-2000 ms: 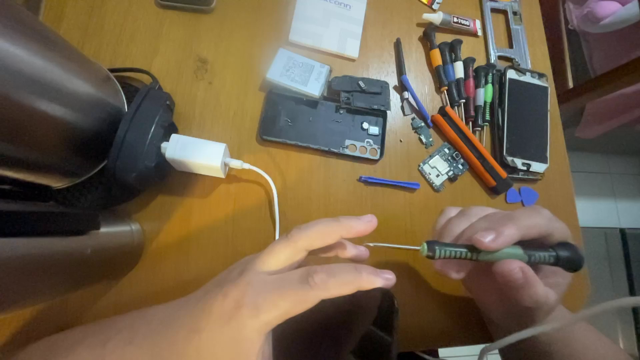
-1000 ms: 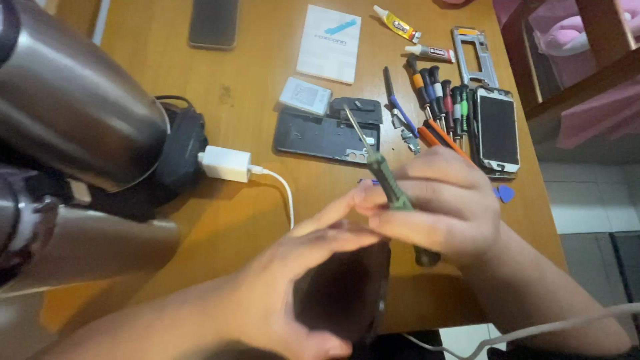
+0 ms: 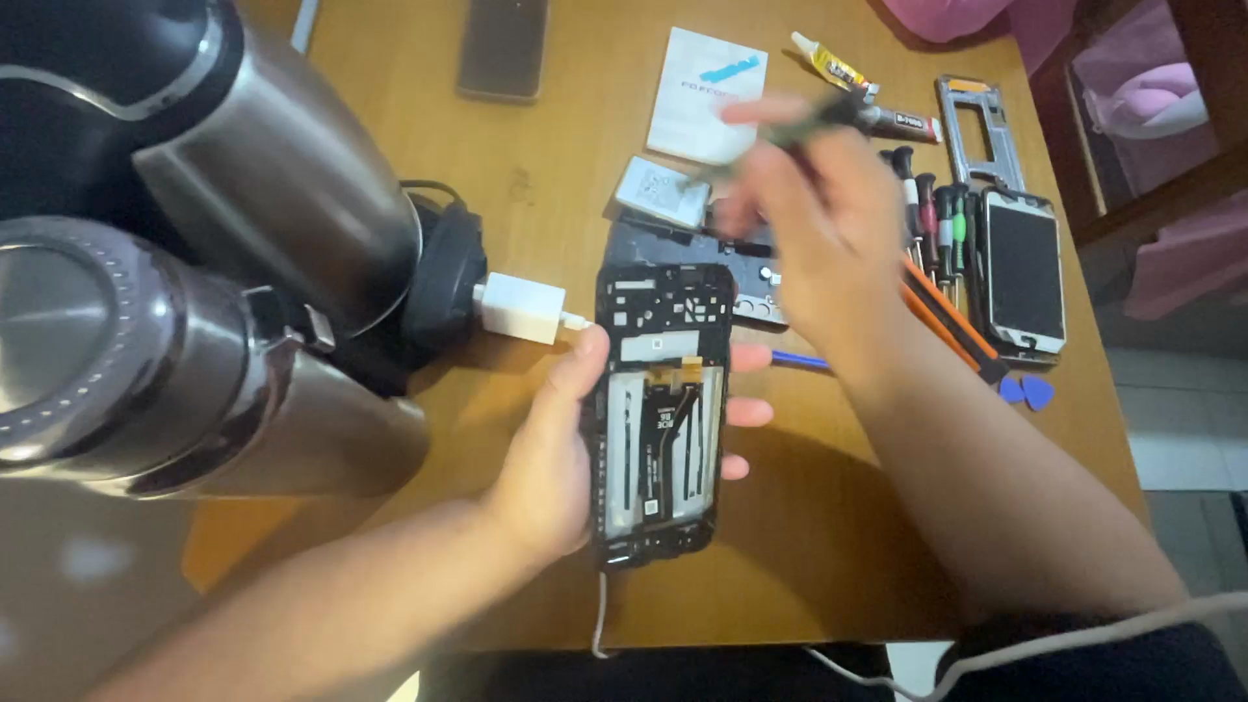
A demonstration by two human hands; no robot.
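My left hand [image 3: 561,439] grips an opened smartphone frame [image 3: 663,419], its inner side with flex cables facing up, thumb on the left edge and fingertips showing past the right edge. Blurred by motion, my right hand [image 3: 829,195] holds a green and black screwdriver [image 3: 804,132] above the phone battery [image 3: 663,193] and a white booklet [image 3: 702,107]. Behind the frame lies a dark phone back housing [image 3: 760,292], partly covered by the frame and my right hand. A blue pry tool [image 3: 799,360] lies just right of the frame.
Two steel flasks [image 3: 283,166] stand at the left beside a white charger [image 3: 523,307] with its cable. At the right are several screwdrivers [image 3: 944,219], orange-black tweezers [image 3: 941,317], a white phone [image 3: 1022,268], blue picks [image 3: 1037,392], a metal frame [image 3: 980,132] and glue tubes [image 3: 902,124]. Another phone [image 3: 502,49] lies behind.
My left hand has turned the phone frame so its inner side shows. My right hand has moved away from the left hand, up over the parts, still holding the screwdriver.
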